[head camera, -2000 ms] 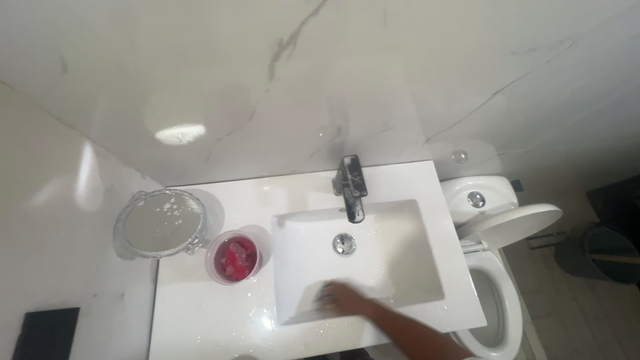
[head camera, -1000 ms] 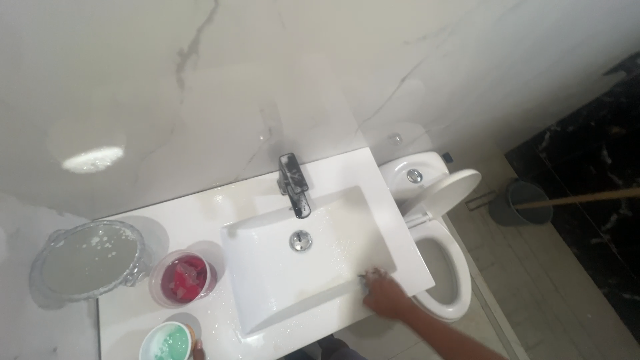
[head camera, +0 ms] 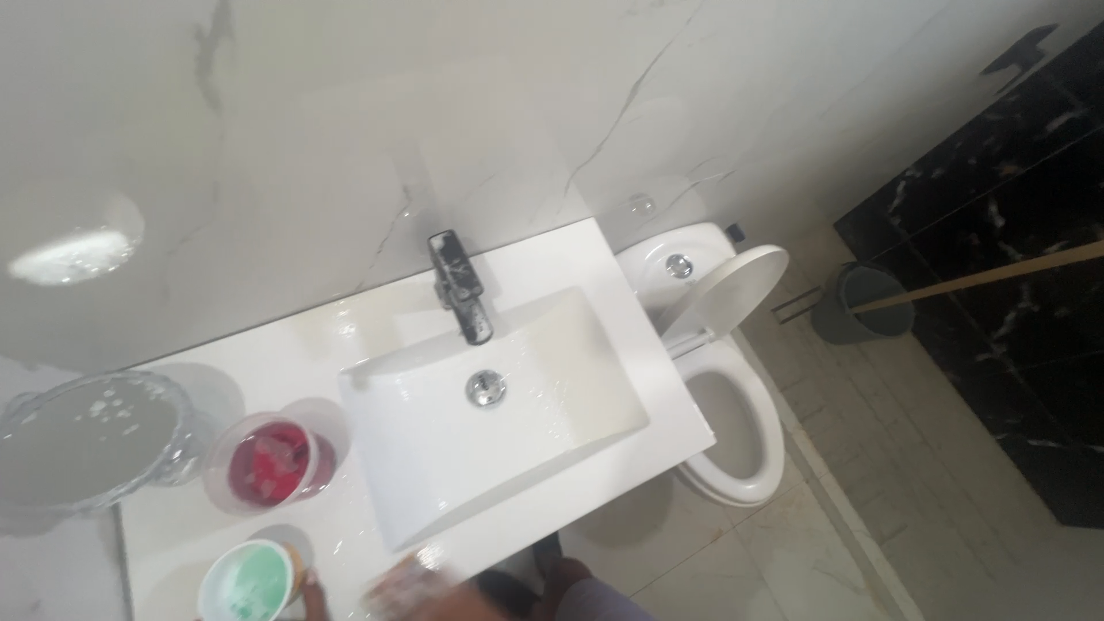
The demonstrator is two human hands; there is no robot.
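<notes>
At the bottom left, my left hand (head camera: 312, 597) has its fingers around a white cup (head camera: 250, 582) holding something green. My right hand (head camera: 423, 591), blurred by motion, is over the front edge of the counter, below the white washbasin (head camera: 517, 448); whether it holds anything does not show. Behind the cup stands a clear plastic tub (head camera: 272, 461) with red contents. Left of that is a large clear container (head camera: 90, 440) with white flecks on its grey surface. A black faucet (head camera: 461, 289) with whitish smears rises behind the basin's metal drain (head camera: 486, 389).
The white countertop (head camera: 664, 414) has wet spots. Right of it stands a toilet (head camera: 763, 440) with its lid raised. Farther right, a grey bucket (head camera: 832, 310) holds a long wooden stick (head camera: 992, 278). A marbled wall (head camera: 517, 112) runs behind the counter. My feet are below its front edge.
My right hand has moved from the basin's right front corner leftward to the counter's front edge. The white cup, out of view two seconds ago, is now at the bottom left. The view has shifted.
</notes>
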